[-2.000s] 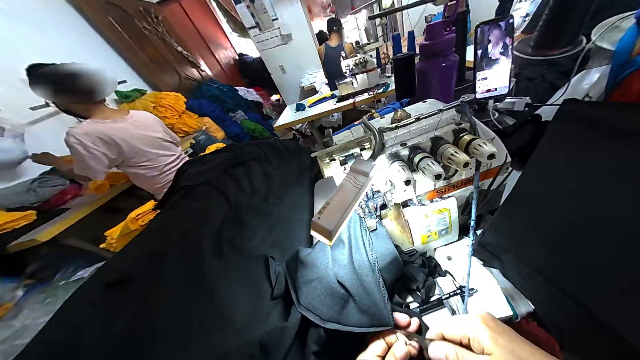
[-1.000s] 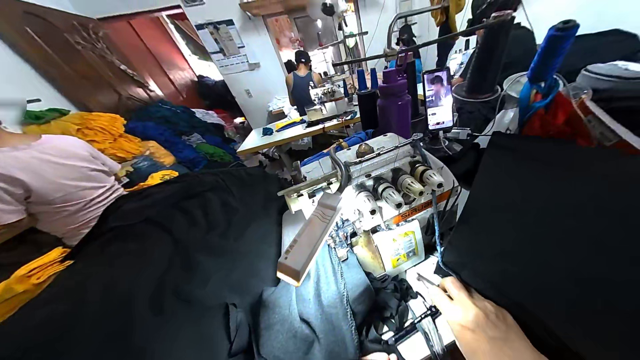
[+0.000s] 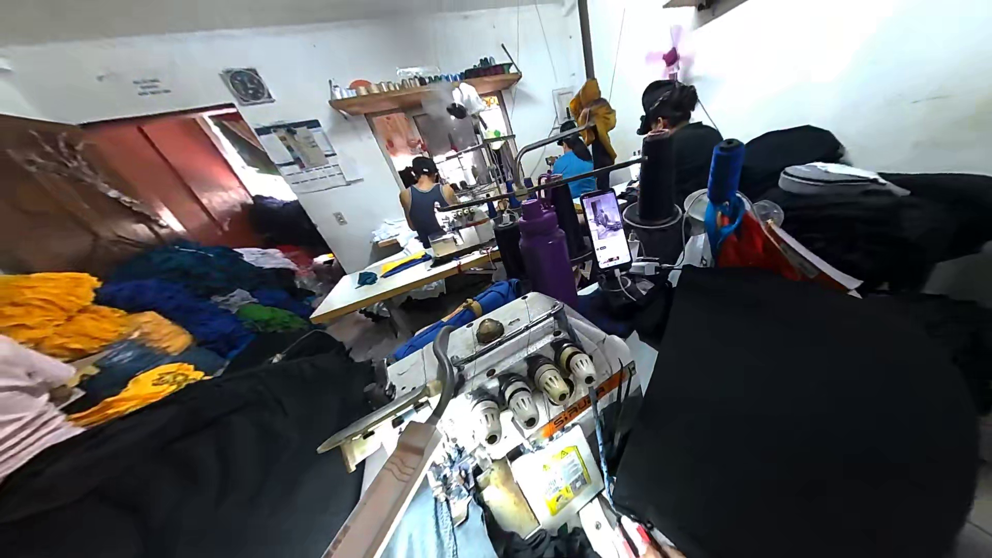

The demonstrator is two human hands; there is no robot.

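An overlock sewing machine [image 3: 511, 364] stands at the middle, with several tension dials on its front and a lit work area below. Grey-blue fabric [image 3: 442, 523] lies under its presser foot area, partly behind a long pinkish-brown bar [image 3: 387, 488] on a curved arm. Only a sliver of my right hand [image 3: 657, 547] shows at the bottom edge, right of the machine's labelled cover; whether it holds anything is hidden. Near it hangs a twisted blue-white cord [image 3: 602, 446]. Black cloth [image 3: 562, 542] bunches below the cover. My left hand is out of view.
Black fabric [image 3: 798, 418] covers the right side, and more black fabric [image 3: 194, 457] spreads left. Behind the machine stand a purple bottle [image 3: 545, 248], a phone [image 3: 607, 231] and thread cones [image 3: 657, 182]. Several people work farther back; a pink sleeve [image 3: 31, 403] is at the left edge.
The view has swung up and right. My hands were together at the fabric's lower edge; then my right hand was apart beside the machine. Now only part of it shows.
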